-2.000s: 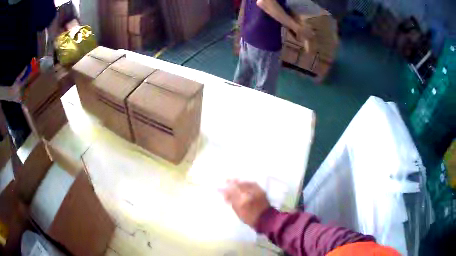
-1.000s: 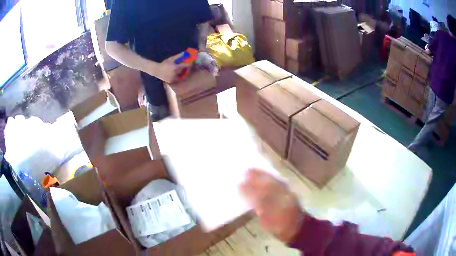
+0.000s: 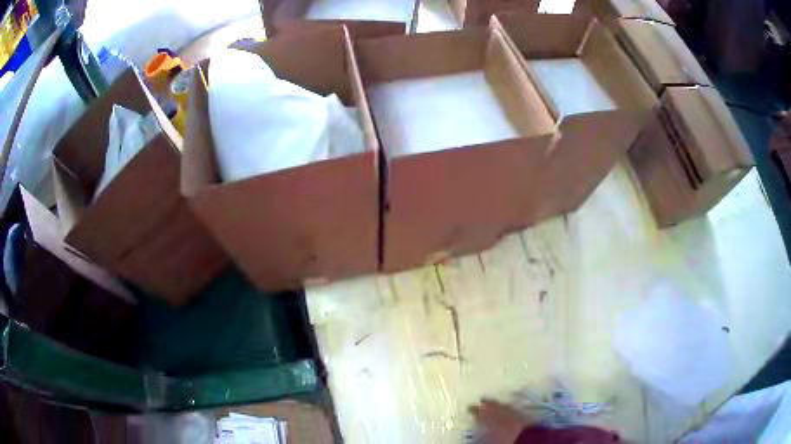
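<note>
Open brown cartons stand in a row. The middle carton (image 3: 468, 195) has a flat white foam sheet (image 3: 447, 113) inside. The carton to its right (image 3: 598, 143) also holds a white sheet (image 3: 568, 87). The carton to its left (image 3: 295, 230) holds a rounded white bagged product (image 3: 269, 121). My right hand (image 3: 496, 421) is blurred and partly cut off at the bottom edge, beside a loose pile of small grey-white pieces (image 3: 564, 406) on the table; whether it grips any is unclear. My left hand is not in view.
Another open carton (image 3: 165, 234) stands tilted at left, above a green frame (image 3: 156, 388). A low box with white printed papers (image 3: 250, 429) is at the lower left. Closed cartons (image 3: 694, 156) stand at right. A translucent white sheet (image 3: 672, 342) lies on the pale table (image 3: 390, 347).
The view has turned left and down. My right hand has let go of the white sheet it held over the cartons and is now low at the small pieces. A sheet now covers the middle carton's contents.
</note>
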